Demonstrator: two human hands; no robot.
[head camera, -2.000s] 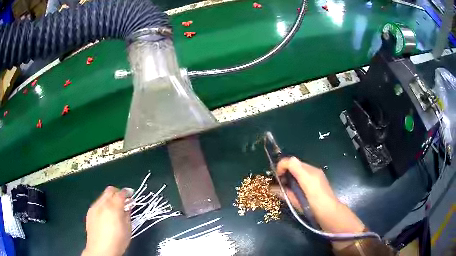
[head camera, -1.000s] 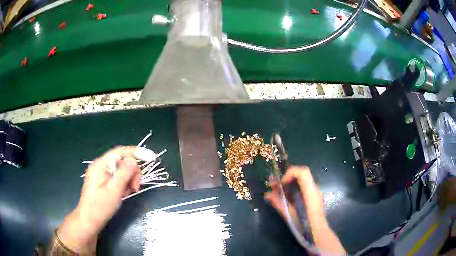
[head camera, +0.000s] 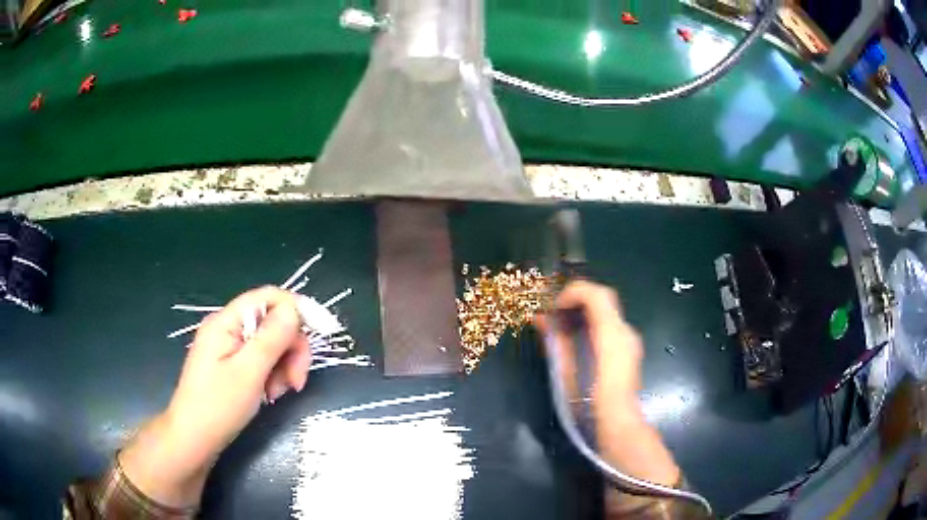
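My right hand (head camera: 600, 335) is blurred and holds the dark soldering iron (head camera: 567, 249), tip up, at the right edge of the heap of small brass-coloured contacts (head camera: 498, 305). A pale feed tube (head camera: 579, 437) trails from the iron past my wrist. My left hand (head camera: 249, 345), with a white covering on a fingertip, is over the loose crossed pile of white lead wires (head camera: 341, 350). Its fingers are curled together; whether they grip a wire cannot be told. A dense row of white wires (head camera: 381, 467) lies in front. The brown-grey plate (head camera: 419, 295) lies between wires and contacts.
The clear-grey fume hood (head camera: 422, 132) hangs over the plate's far end. A black feeder box (head camera: 813, 295) with a solder spool (head camera: 869, 168) and a dark metal holder (head camera: 747, 315) stand at right. A black bundle (head camera: 22, 261) lies far left. Red parts (head camera: 88, 83) lie on the green belt (head camera: 234, 112).
The view has shifted. My right hand has moved against the contacts, whose curved heap is now more compact and closer to the plate. My left hand remains at the loose wire pile.
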